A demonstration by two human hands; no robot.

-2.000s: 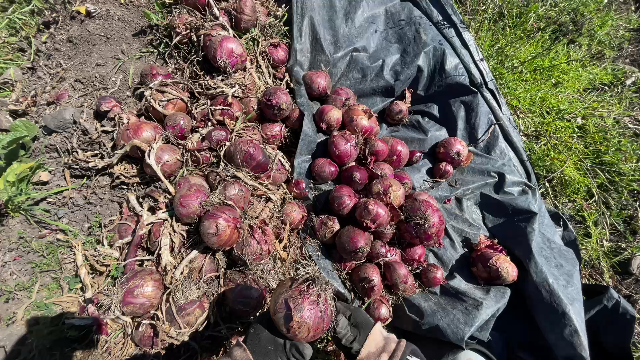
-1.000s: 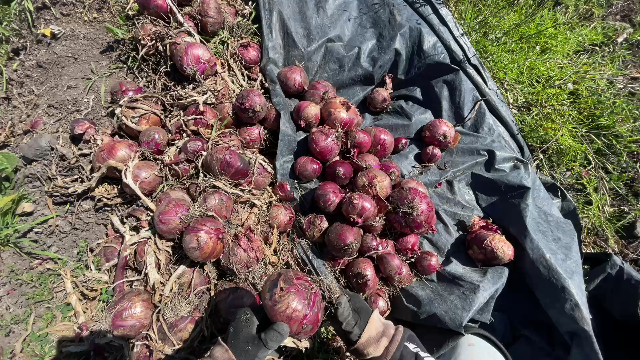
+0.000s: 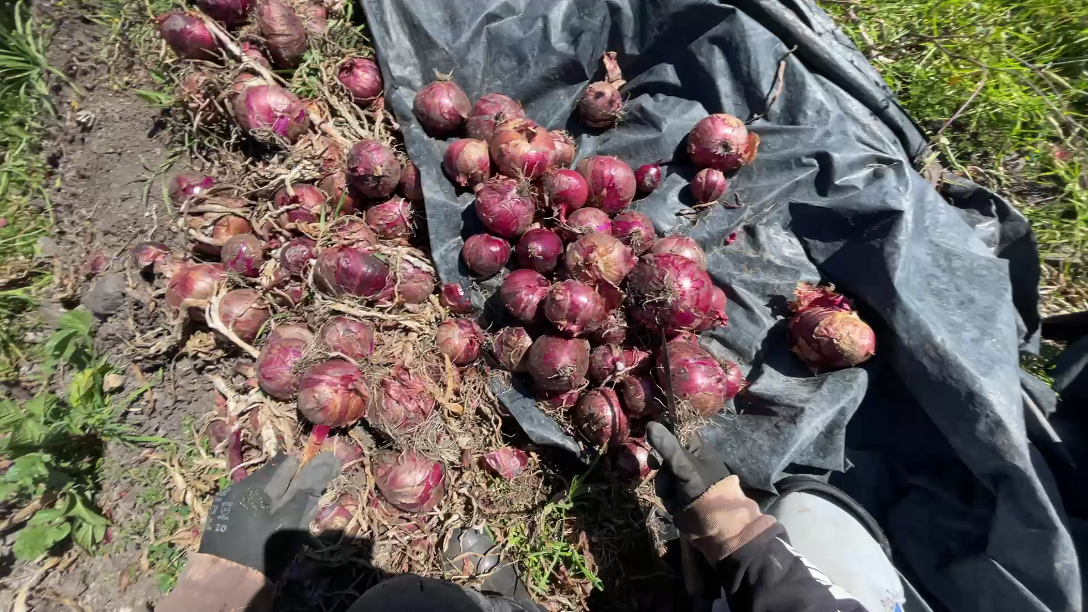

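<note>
My left hand (image 3: 270,510), in a dark glove, is at the lower left with thumb and fingers around the neck of a red onion (image 3: 331,393). My right hand (image 3: 690,469), also gloved, is closed at the lower edge of the onion pile. A thin dark blade (image 3: 667,374) points up from it; its handle is hidden in the glove. Just beyond that hand, a large red onion (image 3: 699,378) with dry roots rests on the pile. The heaped red onions (image 3: 574,306) lie mostly on a dark plastic sheet (image 3: 918,246).
Rows of red onions (image 3: 353,272) with dried tops and roots lie on the soil left of the sheet. A lone onion (image 3: 829,331) sits on the sheet at right. A pale rounded container (image 3: 837,548) stands by my right forearm. Grass (image 3: 1011,102) borders the sheet.
The large onion between my hands earlier is no longer there; a large onion now lies at the pile's lower right. My left hand has moved left to another onion, my right toward the pile.
</note>
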